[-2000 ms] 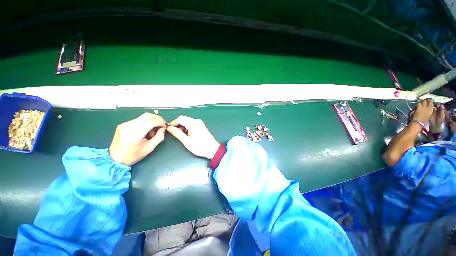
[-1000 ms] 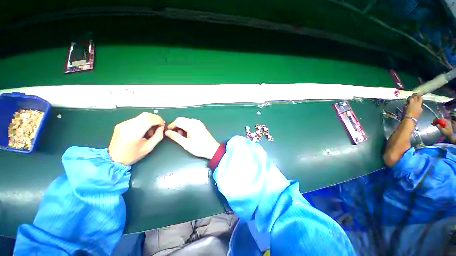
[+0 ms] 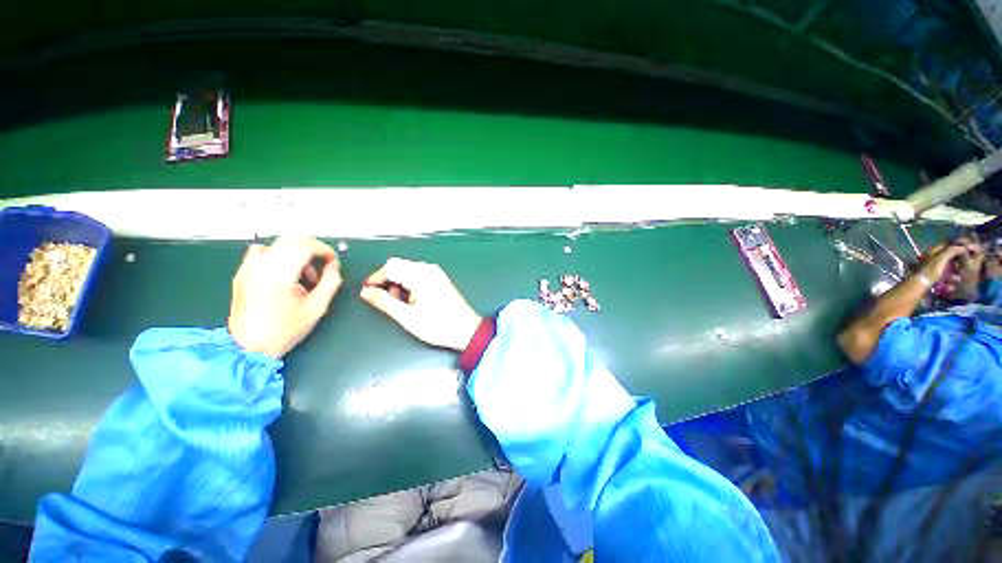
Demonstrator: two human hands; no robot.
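My left hand is bare, with fingers curled and thumb close to the index finger, above the dark-green bench left of centre. Whether anything is between its fingertips cannot be told. My right hand is just to its right, thumb and index finger pinched on a tiny dark-reddish small component, mostly hidden by the fingertips. The two hands are apart. A loose component pile of coppery, dark and white bits lies on the bench right of my right hand.
A blue parts bin with tan bits stands at left. A white rail borders the green belt, which carries a phone housing. Another phone housing lies on the bench at right. A co-worker's arm is at far right.
My left hand has moved left and slightly away from me, off my right hand, which has stayed in place. The housing on the belt has moved right. The co-worker's hands have moved.
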